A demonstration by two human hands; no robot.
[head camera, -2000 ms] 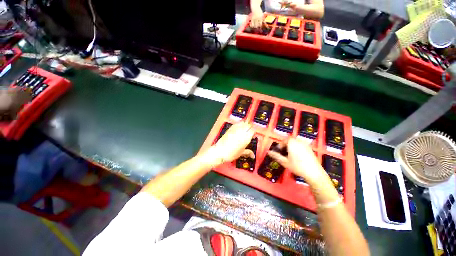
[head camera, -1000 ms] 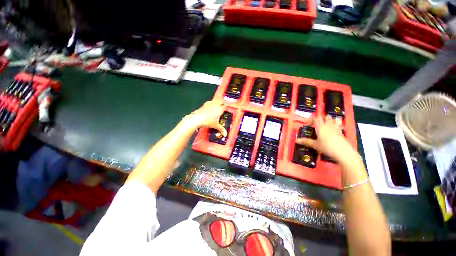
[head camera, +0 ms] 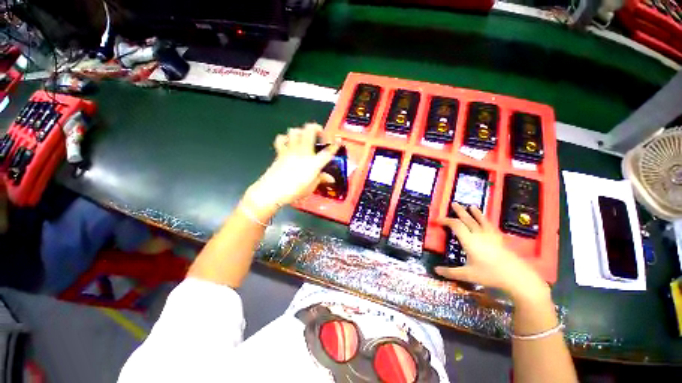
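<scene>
A red-orange tray (head camera: 342, 211) holds black flip phones in two rows of five. The back-row phones, such as the far left one (head camera: 363, 105), are closed. In the front row, the second (head camera: 375, 196) and third (head camera: 413, 203) are open, with pale screens above and keypads below. My left hand (head camera: 293, 168) grips the front-left phone (head camera: 336, 176), thumb on its face; whether it is partly open I cannot tell. My right hand (head camera: 480, 248) holds the keypad half of the fourth phone (head camera: 471, 191), open with a lit screen. The fifth (head camera: 520, 205) is closed.
The green bench (head camera: 172, 157) has a worn near edge. A smartphone (head camera: 618, 237) on white paper (head camera: 582, 217) and a small fan (head camera: 662, 170) stand at right. Another red tray (head camera: 37, 164) is at far left. A monitor (head camera: 217, 22) stands at back left, a metal post (head camera: 644, 112) at right.
The fourth front phone, closed a second ago, is open, with my right hand at its keypad. My left hand has stayed at the front-left phone. The view has shifted. Two seconds ago no front phone showed a lit screen.
</scene>
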